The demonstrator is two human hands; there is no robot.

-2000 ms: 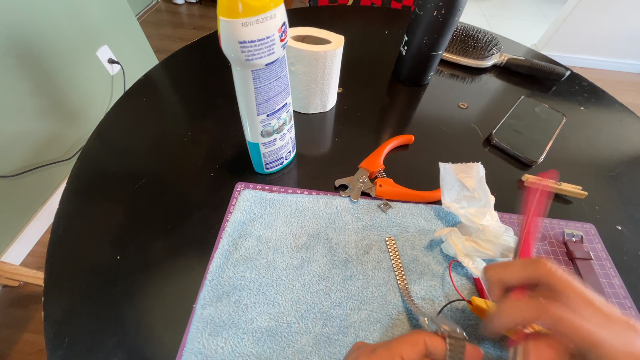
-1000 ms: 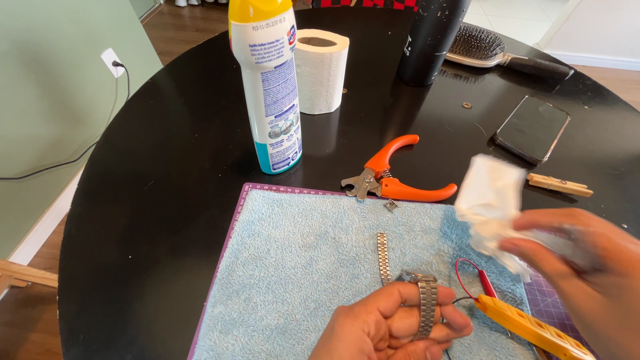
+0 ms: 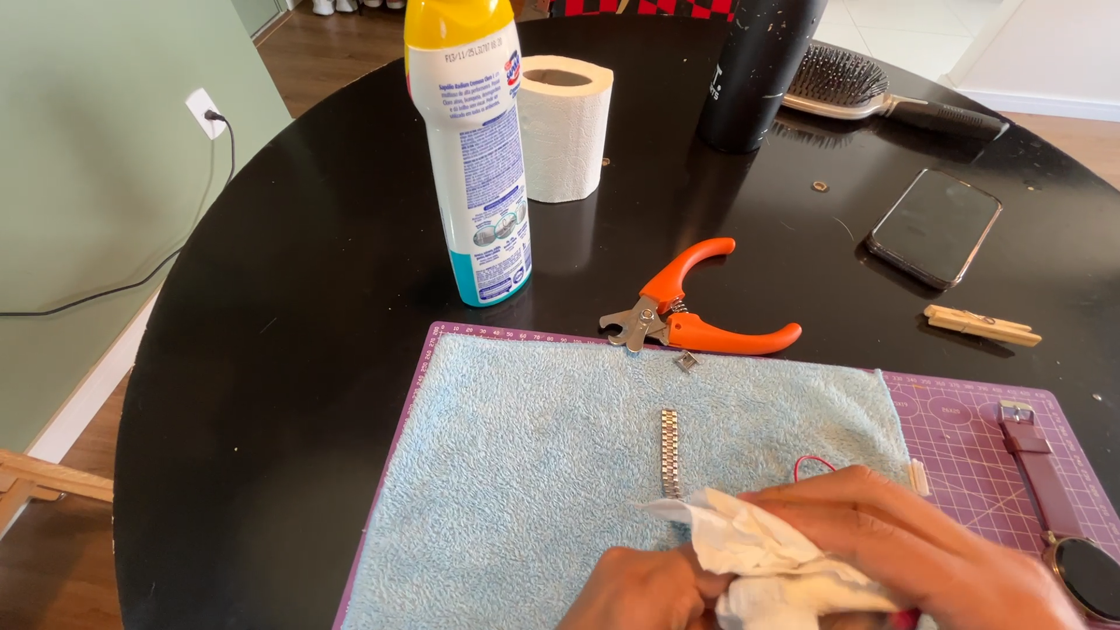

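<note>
My right hand (image 3: 910, 542) holds a crumpled white paper tissue (image 3: 752, 534) and presses it over my left hand (image 3: 643, 586), whose fingers are curled at the bottom of the view. The tissue hides what lies between the two hands. Just above them, a metal watch bracelet (image 3: 669, 446) lies on the light blue towel (image 3: 525, 472). A loop of red wire (image 3: 814, 460) shows behind my right hand. Orange-handled nail clippers (image 3: 691, 306), of the pet kind, lie with handles apart at the towel's far edge, beside a small metal piece (image 3: 687, 361).
The towel covers part of a purple cutting mat (image 3: 954, 455). A watch with a dark red strap (image 3: 1041, 481) lies at right. Beyond stand a cleaner bottle (image 3: 477, 166), toilet paper roll (image 3: 569, 131) and black bottle (image 3: 757, 79); a hairbrush (image 3: 840, 83), smartphone (image 3: 936, 227) and wooden clothespin (image 3: 982, 325) lie at right.
The tissue in my right hand has come down onto my left hand. The metal watch seen in my left hand one second ago is now hidden. The yellow tool near my hands is out of sight.
</note>
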